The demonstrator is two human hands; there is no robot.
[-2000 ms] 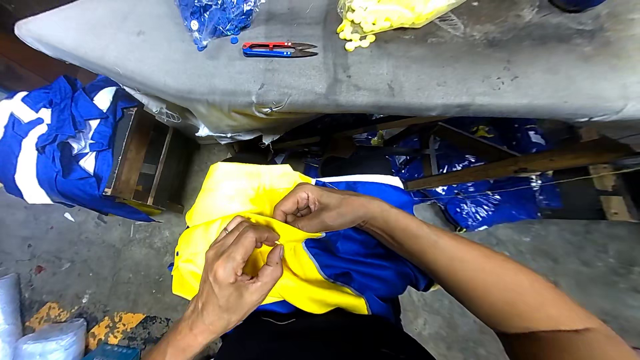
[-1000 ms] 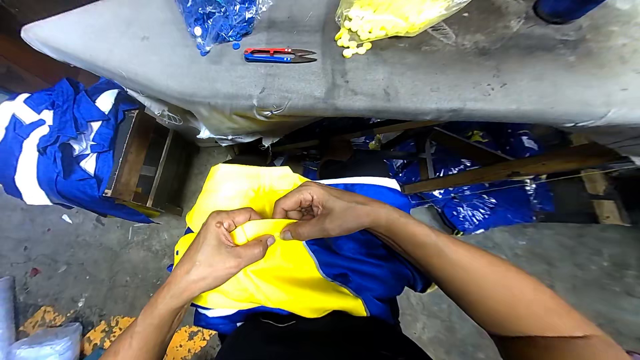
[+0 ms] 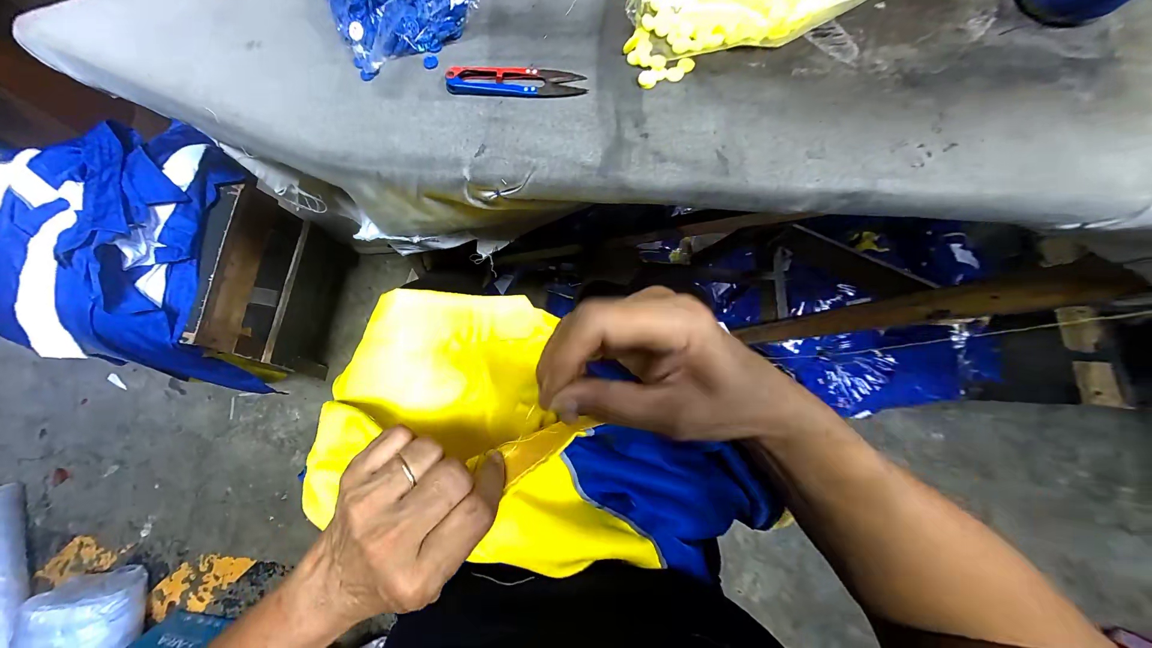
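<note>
A yellow and blue garment (image 3: 450, 360) lies across my lap. My left hand (image 3: 418, 517), a ring on one finger, pinches the garment's yellow edge strip between thumb and fingers. Above the strip's right end is my right hand (image 3: 648, 369), thumb and fingertips pressed together and slightly blurred. Whether it holds thread, a needle or cloth there cannot be made out. Thread snips (image 3: 516, 82) with red and blue handles rest on the grey cloth-covered table, beside a bag of blue buttons (image 3: 396, 31) and an open bag of yellow buttons (image 3: 711, 27), some spilled.
Blue and white garments (image 3: 99, 252) are heaped on a wooden stand (image 3: 243, 279) at the left. The grey table edge (image 3: 720, 180) runs across in front of me. Beneath it are wooden bars (image 3: 945, 301) and blue plastic-wrapped bundles (image 3: 846, 369). Clear plastic rolls (image 3: 81, 607) lie at the lower left.
My right hand has moved away from my left, to the right along the edge strip. One second ago both hands were close together, with the yellow edge bunched between them.
</note>
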